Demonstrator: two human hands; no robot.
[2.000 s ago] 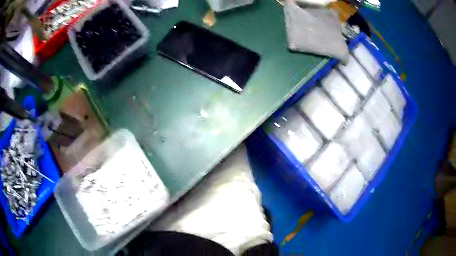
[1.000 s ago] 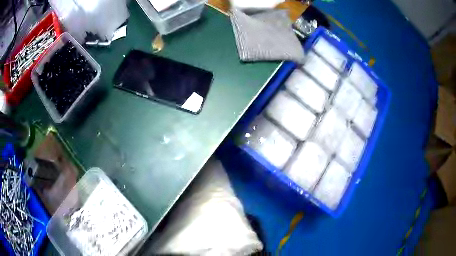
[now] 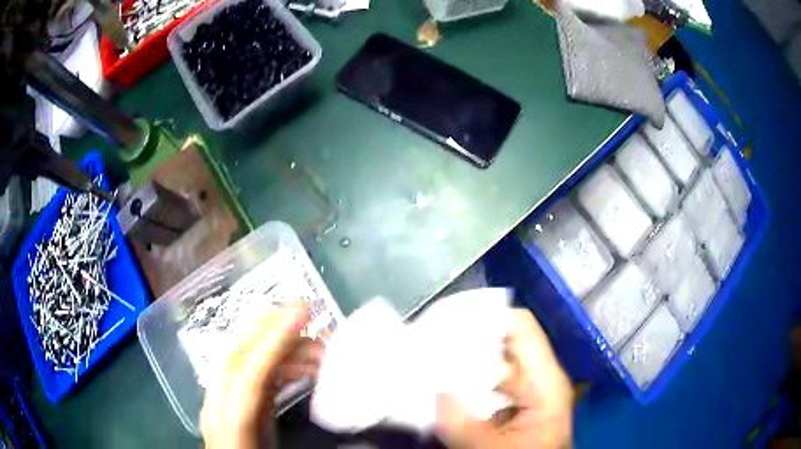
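A white, flimsy sheet or bag is held low in front of me, blurred. My right hand grips its right side. My left hand is at its left side, over the front clear tub, blurred; whether its fingers hold the sheet is unclear. The tub holds pale pins. The blue tray at the left holds a loose heap of silver pins. The steel block sits on the brownish base plate of the green press.
A clear tub of black parts and a red tray stand at the back left. A smartphone lies mid-bench. A grey cloth is at the bench edge. A blue crate of lidded tubs stands right of the bench.
Both hands have come into view at the bottom with the white sheet between them. The view has shifted, so the bench things sit further right than a second ago.
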